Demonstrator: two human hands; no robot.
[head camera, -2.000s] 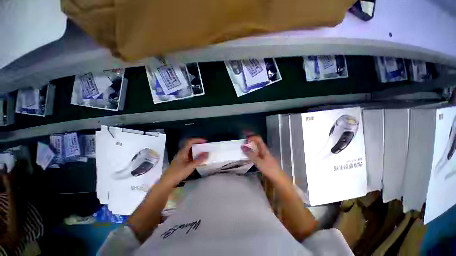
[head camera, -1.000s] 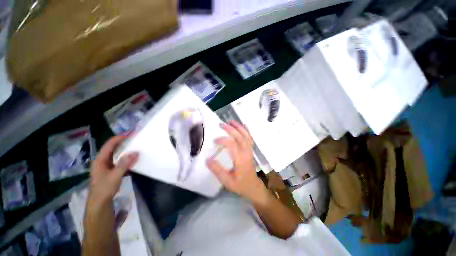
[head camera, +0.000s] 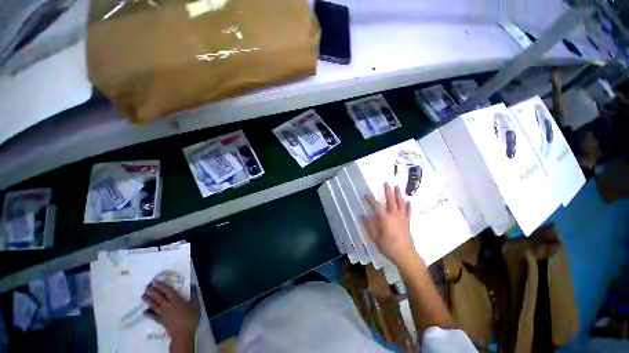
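My left hand (head camera: 170, 309) lies on the top sheet of the flat carton pile (head camera: 114, 289) at lower left, fingers over the pictured device. My right hand (head camera: 390, 226) rests flat, fingers spread, on the white face of a printed carton (head camera: 434, 224) in the carton stack on the right. That stack stands in an overlapping stepped row, with thick white edges showing on its left side. Neither hand is visibly closed around a carton.
Accessory kits (head camera: 219, 164) are spaced along the dark green belt. Small labelled packets (head camera: 52, 295) lie at far left. A brown wrapped parcel (head camera: 207, 55) and a black phone (head camera: 334, 32) are on the upper shelf. Brown corrugated cartons (head camera: 476, 289) stand below the stack.
The carton held between both hands has left them. My left hand has moved down to the flat pile, and my right hand has moved right onto the stack. The view has shifted.
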